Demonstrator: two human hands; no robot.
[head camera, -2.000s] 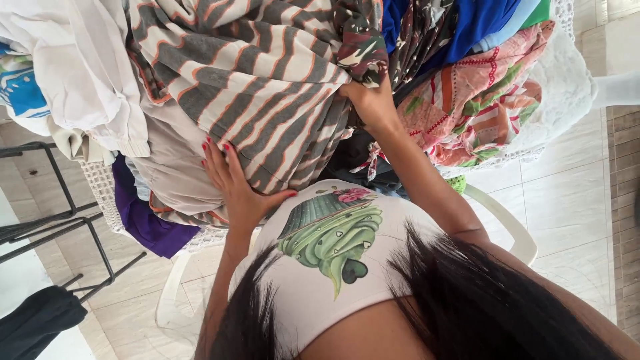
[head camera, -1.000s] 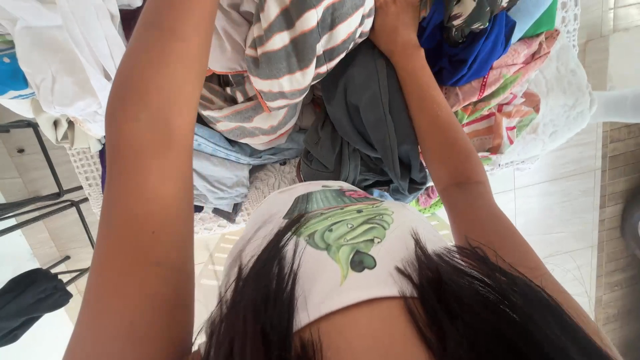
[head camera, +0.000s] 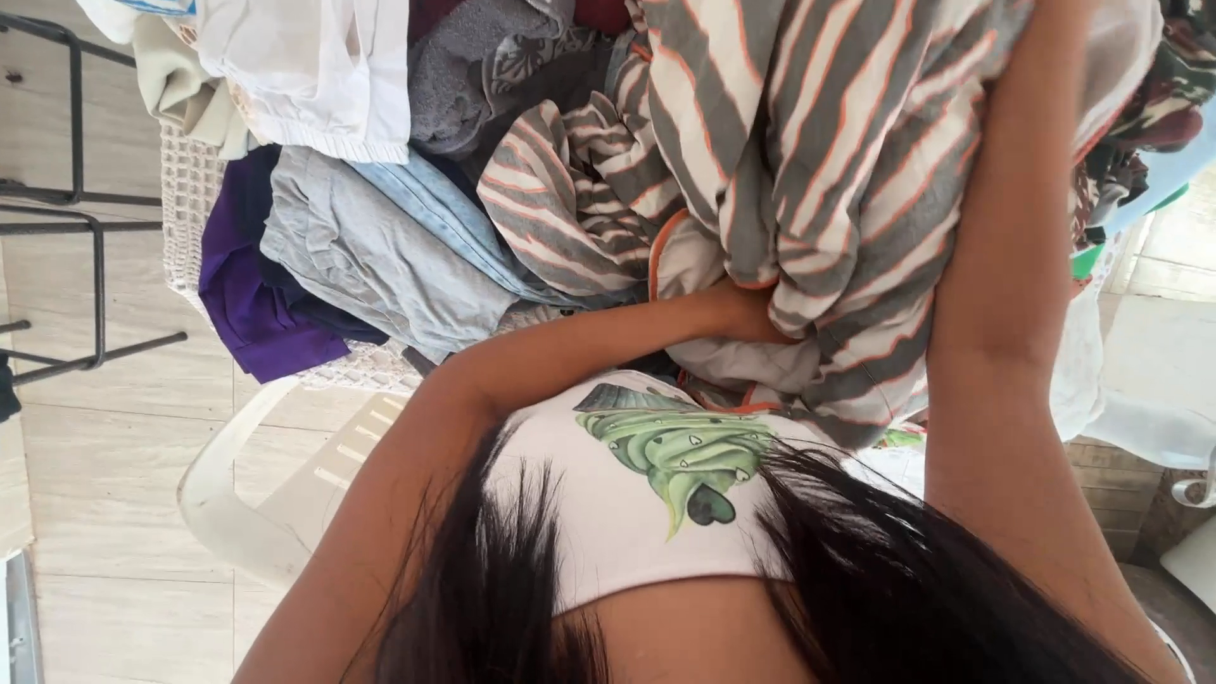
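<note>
A large grey and white striped cloth with orange lines (head camera: 855, 171) lies bunched over the clothes pile in front of my torso. My left hand (head camera: 755, 313) is at its lower folds, with the fingers hidden in the fabric. My right forearm reaches up along the cloth's right side, and the right hand is beyond the top edge of the view. Left of the striped cloth lie grey fabric (head camera: 380, 247), a light blue denim garment (head camera: 446, 214), a purple cloth (head camera: 252, 294) and a white garment with an elastic edge (head camera: 313, 85).
A white lace tablecloth (head camera: 190, 190) hangs at the table's left edge. A white plastic chair (head camera: 228, 494) stands below it. Black metal frames (head camera: 85, 209) are at the far left. Camouflage-patterned fabric (head camera: 1164, 95) lies at the upper right.
The striped cloth, farther up a second ago, now spreads down to my torso on the right. My left hand has come down into its folds; my right arm has moved up out of view at the hand.
</note>
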